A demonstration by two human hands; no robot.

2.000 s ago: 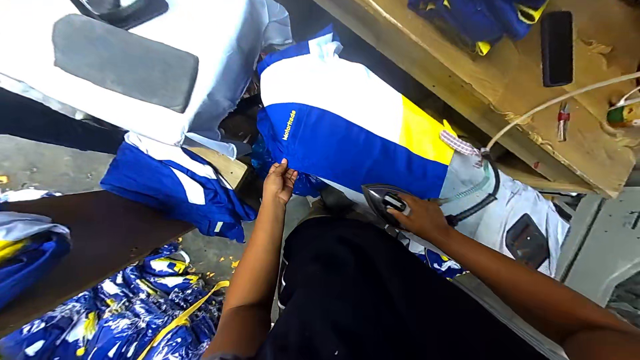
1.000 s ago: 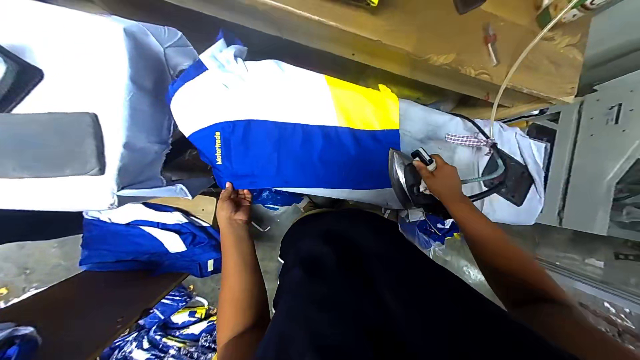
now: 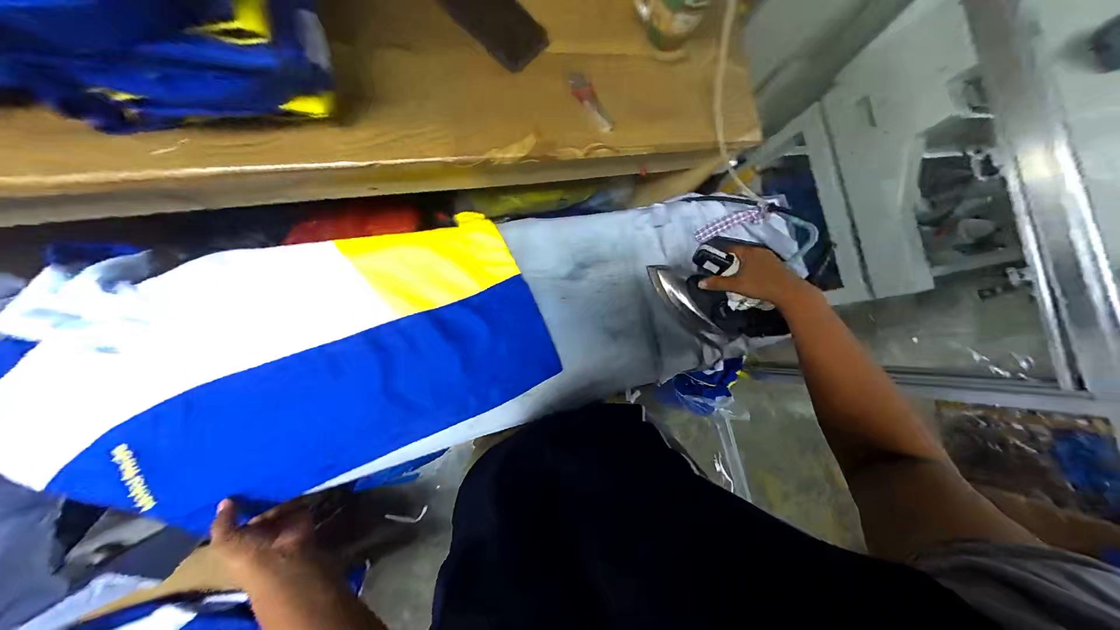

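Observation:
A blue, white and yellow fabric garment (image 3: 350,376) with small yellow lettering lies over a narrow, grey-white padded ironing board (image 3: 595,289). My left hand (image 3: 271,542) is at the garment's lower left edge, with the thumb on the blue cloth and the other fingers partly under it. My right hand (image 3: 757,280) grips the handle of an electric iron (image 3: 691,297). The iron is at the board's right part, to the right of the garment, its metal tip pointing up and left. A checked cloth strip (image 3: 731,223) ties the cord near the board's right end.
Beyond the board runs a wooden table (image 3: 420,96) with blue and yellow garments (image 3: 175,61), a dark flat object (image 3: 499,31), a small red-and-clear item (image 3: 591,101) and a jar (image 3: 672,19). A pale metal frame (image 3: 1032,175) stands at right. More cloth lies at lower left.
The iron has moved right, off the blue cloth's edge onto the bare part of the board. My left hand stays at the garment's lower edge. The view has shifted considerably.

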